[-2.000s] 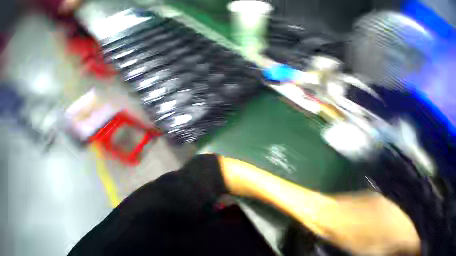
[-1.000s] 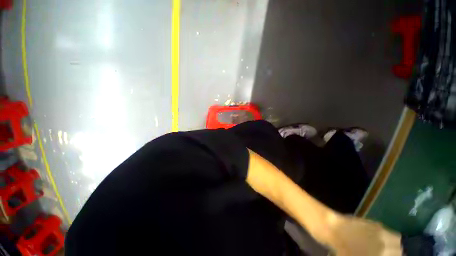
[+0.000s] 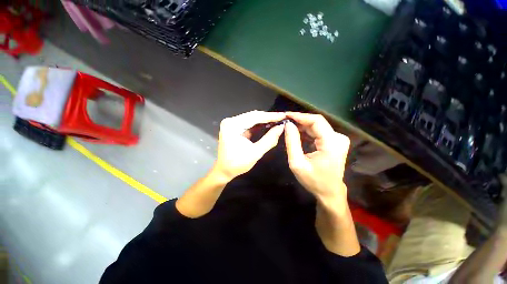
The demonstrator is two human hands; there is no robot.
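Observation:
My left hand (image 3: 240, 145) and my right hand (image 3: 321, 154) are raised together in the middle of the view, just off the bench's front edge. Their fingertips meet on a small dark piece (image 3: 282, 123), perhaps a device housing, mostly hidden by the fingers. Small whitish fittings (image 3: 319, 26) lie in a loose scatter on the green mat (image 3: 267, 47) beyond the hands.
A tray stack (image 3: 167, 30) stands at the upper left. A blister tray (image 3: 428, 94) with dark housings lies at right. A red stool (image 3: 103, 108) with a pale cover is on the floor at left. Another person's trousers (image 3: 433, 236) show at lower right.
The view has swung from the floor back to the bench. Both hands are now together on a small dark piece; one second ago only one bare forearm and a blurred hand showed.

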